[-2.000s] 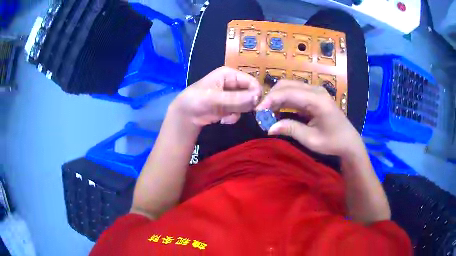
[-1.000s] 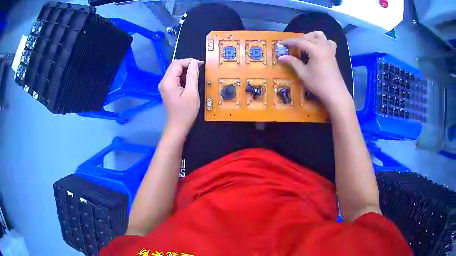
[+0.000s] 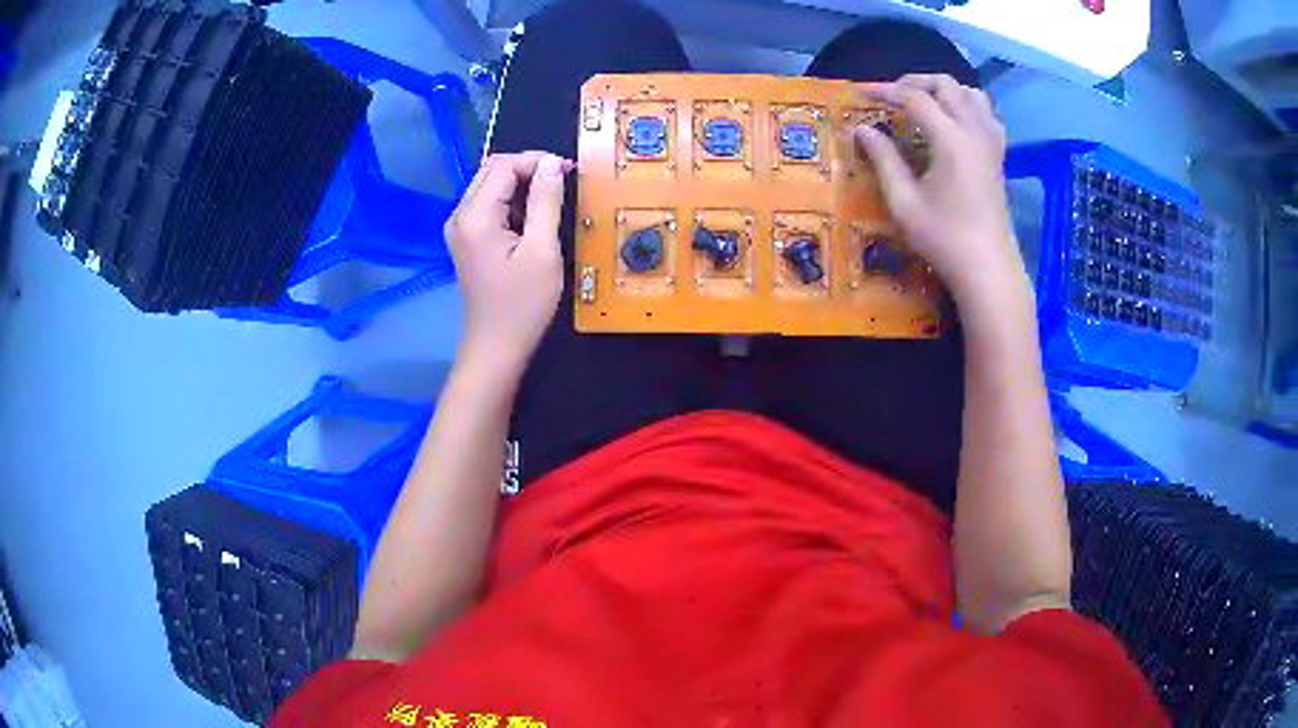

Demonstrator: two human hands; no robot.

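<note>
The orange fixture [image 3: 757,194] lies on my dark-trousered thighs. Three nests of its far row hold blue-grey lens holders [image 3: 723,137], flat face up. The near row holds black lens assemblies [image 3: 645,250], some with tilted barrels [image 3: 804,259]. My right hand [image 3: 951,178] is over the far right nest, thumb and fingers around a dark lens assembly [image 3: 884,132] partly hidden by them. My left hand [image 3: 510,228] is at the fixture's left edge, thumb and fingertips close together; whether they pinch a tiny piece cannot be told.
Black tray stacks stand at the far left [image 3: 199,157], near left [image 3: 256,597] and near right [image 3: 1182,597]. A lens tray [image 3: 1146,256] sits on a blue stool [image 3: 1053,256] at right. White equipment [image 3: 1039,26] is beyond my knees.
The lens holder from my right hand now lies in the third far-row nest. My right hand has moved right to the last nest. My left hand has moved to the fixture's left edge.
</note>
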